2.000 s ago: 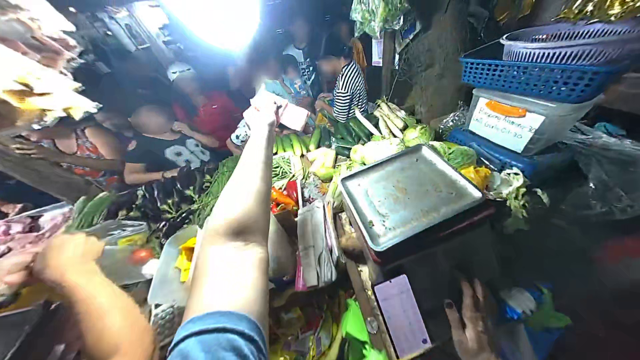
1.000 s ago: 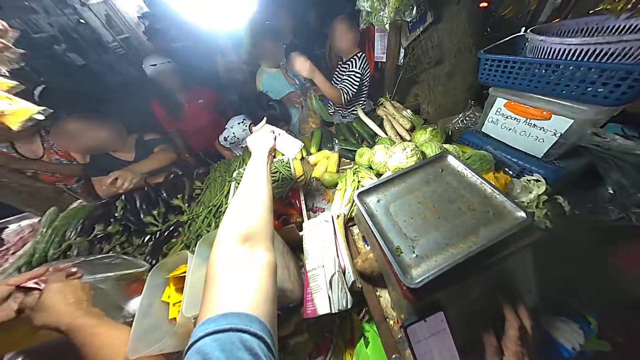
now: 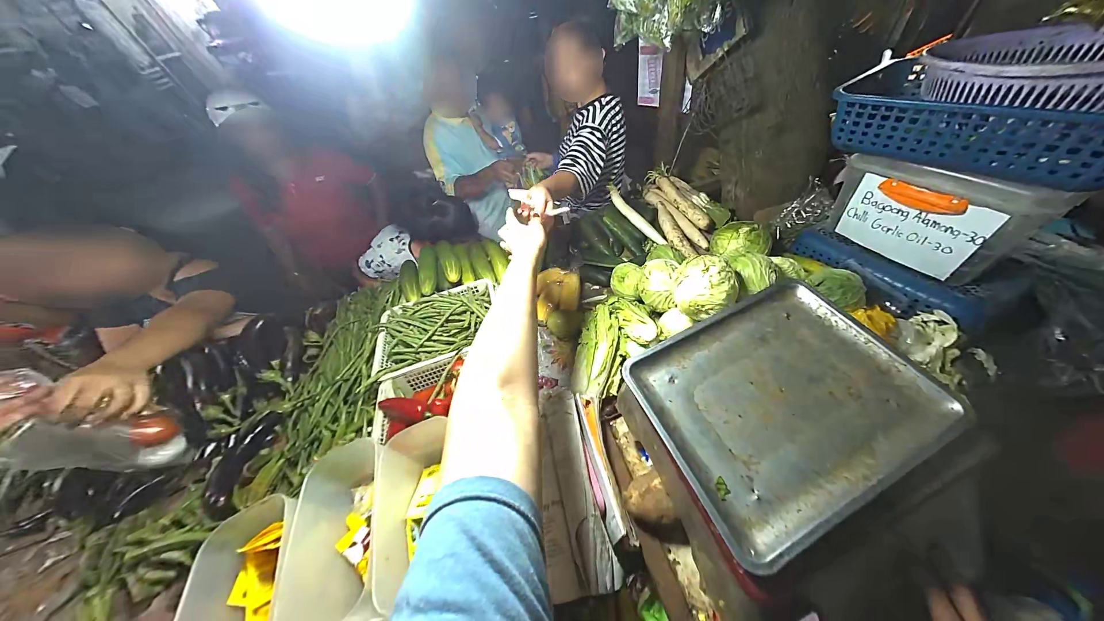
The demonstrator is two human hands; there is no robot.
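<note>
My left hand (image 3: 523, 231), at the end of a bare arm in a blue sleeve, reaches over the produce and meets the hand (image 3: 540, 200) of a person in a striped top. A pale, thin item (image 3: 519, 195) shows at their fingers; whose grip it is in is unclear. Only blurred fingertips of my right hand (image 3: 953, 602) appear at the bottom right, below a metal tray (image 3: 793, 423). Beneath my left arm are green beans (image 3: 435, 323), red peppers (image 3: 414, 409) and plastic bins (image 3: 319, 517) with yellow packets. Cabbages (image 3: 707, 286) lie beyond the tray.
At left, another person's hand (image 3: 103, 390) is by a plastic bag with a tomato (image 3: 153, 429), above eggplants (image 3: 228, 461). Cucumbers (image 3: 453, 263) and white radishes (image 3: 677, 211) lie farther back. A blue basket (image 3: 966, 129) tops a lidded box (image 3: 914, 220) at right.
The pale, flat item that my outstretched left hand held up earlier is no longer plainly in it. The striped-top person's hand has come to mine. My right hand has dropped mostly out of view.
</note>
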